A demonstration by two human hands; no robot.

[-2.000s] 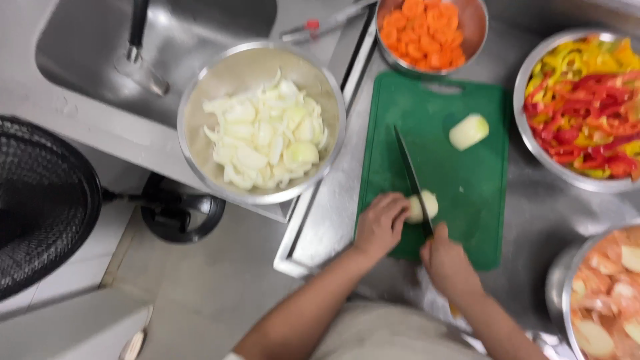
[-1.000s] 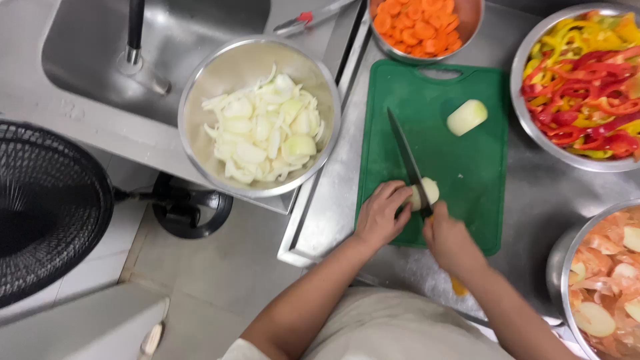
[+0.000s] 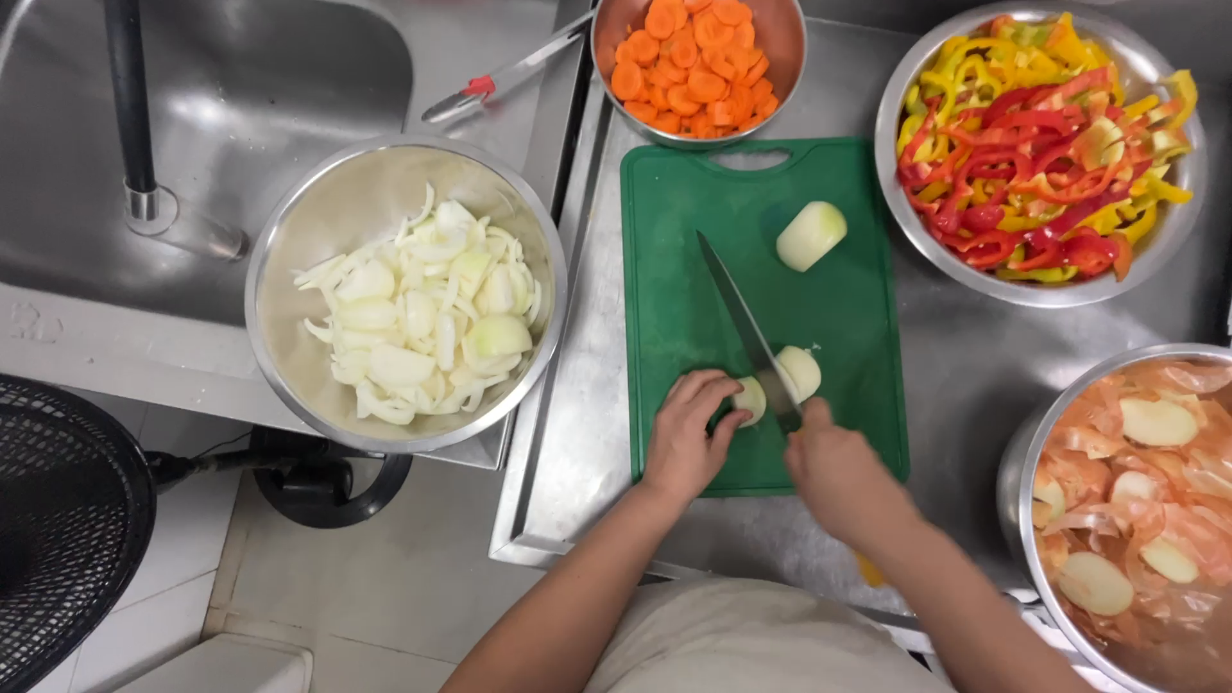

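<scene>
My right hand (image 3: 847, 476) grips a kitchen knife (image 3: 746, 322) whose blade lies diagonally over the green cutting board (image 3: 674, 279). Just left of the blade, my left hand (image 3: 693, 428) holds a peeled onion piece (image 3: 749, 399) with its fingertips. Another onion piece (image 3: 801, 371) touches the blade's right side. Higher on the board rests a peeled onion half (image 3: 811, 236), lying apart from the knife. The knife's handle is hidden inside my right hand.
A steel bowl of cut onions (image 3: 260, 279) stands left, beside the sink (image 3: 318, 77) and tongs (image 3: 510, 72). Carrot slices (image 3: 693, 67) fill a bowl above the board. Pepper strips (image 3: 1039, 173) and a pot of onion skins (image 3: 1020, 462) are right. A black fan (image 3: 67, 520) stands lower left.
The onion by my left hand now shows as two separate pieces, with the blade between them. My left hand stays at the board's lower left, and the knife remains in my right hand.
</scene>
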